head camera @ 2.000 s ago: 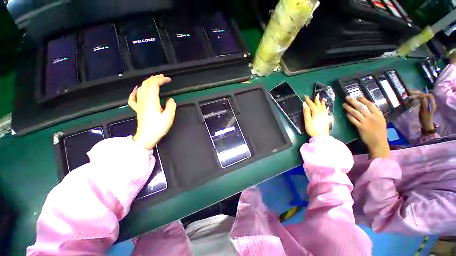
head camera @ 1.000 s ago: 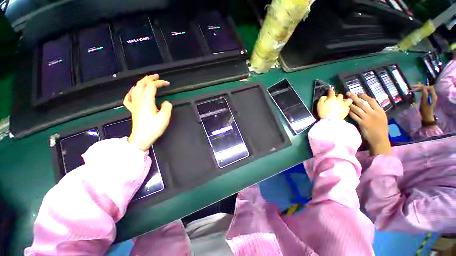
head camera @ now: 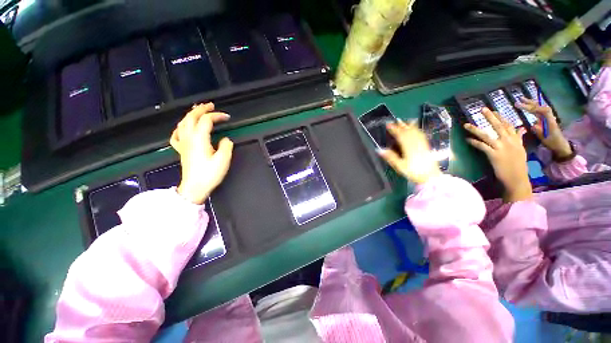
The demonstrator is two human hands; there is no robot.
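A black five-slot phone tray (head camera: 250, 195) lies on the green bench. Three dark smartphones lie in it: one at the left end (head camera: 115, 201), one partly under my left arm (head camera: 213, 236), and one in the fourth slot (head camera: 301, 177). The third and fifth slots are bare. My left hand (head camera: 201, 151) hovers over the tray's back edge, fingers apart, holding nothing. My right hand (head camera: 410, 153), slightly blurred, is over a loose smartphone (head camera: 377, 124) right of the tray; contact is unclear. Another loose handset (head camera: 437, 132) lies farther right.
A second filled tray (head camera: 181, 94) sits behind on a dark platform, screens lit. A yellow-wrapped post (head camera: 372, 50) stands right of centre. Co-workers' hands (head camera: 502, 147) are over another phone tray (head camera: 462, 104) at the right. A black slab (head camera: 455, 50) lies behind.
My right hand has moved left from the far loose handset to the one beside the tray. My left hand has barely moved. A co-worker's hand has moved left over the right tray.
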